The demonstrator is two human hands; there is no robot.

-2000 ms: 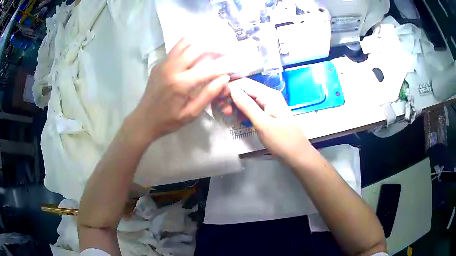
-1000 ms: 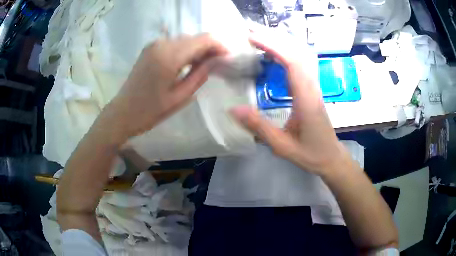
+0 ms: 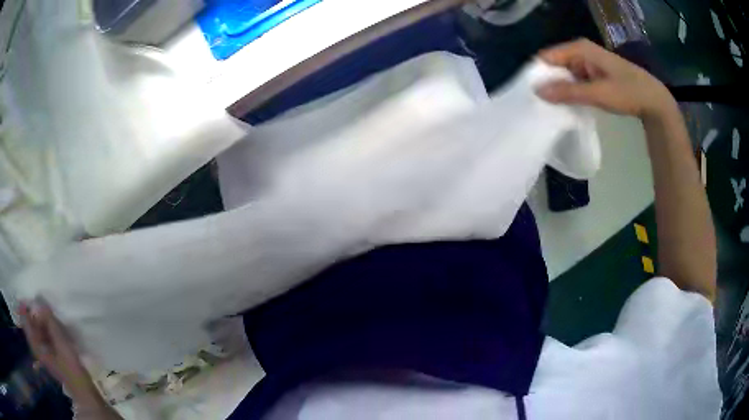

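Observation:
A long white fabric panel point(image 3: 328, 197) is stretched across above my lap, slightly blurred. My right hand point(image 3: 587, 82) grips its upper right end between thumb and fingers, and a fold hangs below the hand. My left hand point(image 3: 49, 340) is at the far lower left, at the panel's other end; it is small, blurred and partly behind the cloth, so its grip cannot be made out. Another white panel point(image 3: 427, 82) lies under the stretched one, over the dark blue cloth point(image 3: 402, 303) on my lap.
The white table edge point(image 3: 345, 53) crosses the top, with a blue plate point(image 3: 238, 25) on it. Cream cloth point(image 3: 140, 123) covers the table's left side. A black phone point(image 3: 567, 190) lies on a pale board point(image 3: 612, 189) at right. More cream pieces point(image 3: 189, 381) lie lower left.
The view has swung down and right, away from the machine. My hands have moved from close together at the table to far apart, with the panel now spread between them.

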